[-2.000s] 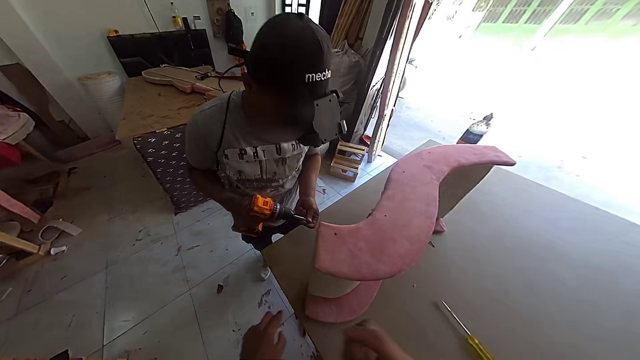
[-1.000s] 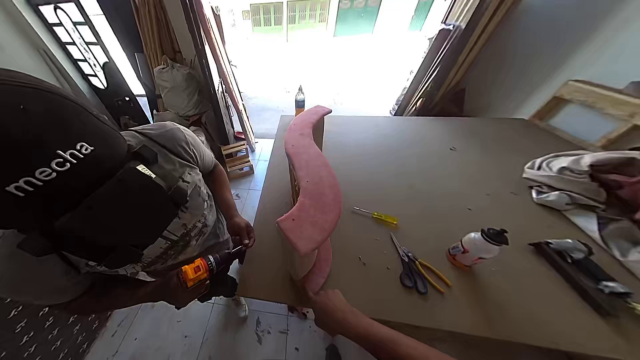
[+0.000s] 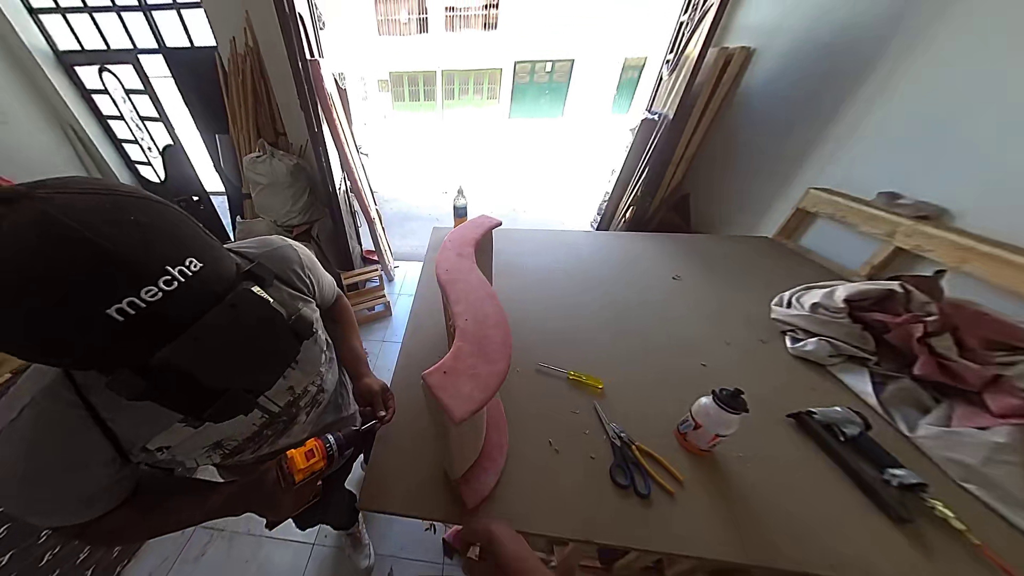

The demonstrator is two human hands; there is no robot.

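A curved S-shaped piece covered in pink fabric (image 3: 480,320) lies along the left side of the table, with a second pink curved part (image 3: 490,464) below its near end. At the table's front edge, just under that near end, is my right hand (image 3: 504,550), blurred and cut off by the frame. A small pale thing shows by its fingers; whether it is held cannot be told. My left hand is out of view. A yellow-handled screwdriver (image 3: 572,374), scissors (image 3: 624,460) and yellow-handled pliers (image 3: 652,464) rest to the right.
On the left, a co-worker in a cap holds an orange cordless drill (image 3: 312,462) beside the table edge (image 3: 392,416). A white squeeze bottle (image 3: 710,420), a dark tool wrapped in tape (image 3: 860,460) and bunched cloth (image 3: 896,336) occupy the right. A glue bottle (image 3: 460,208) stands beyond the pink piece.
The view has swung right since the first frame. My right hand has left the near end of the pink piece and is lower, by the table's front edge.
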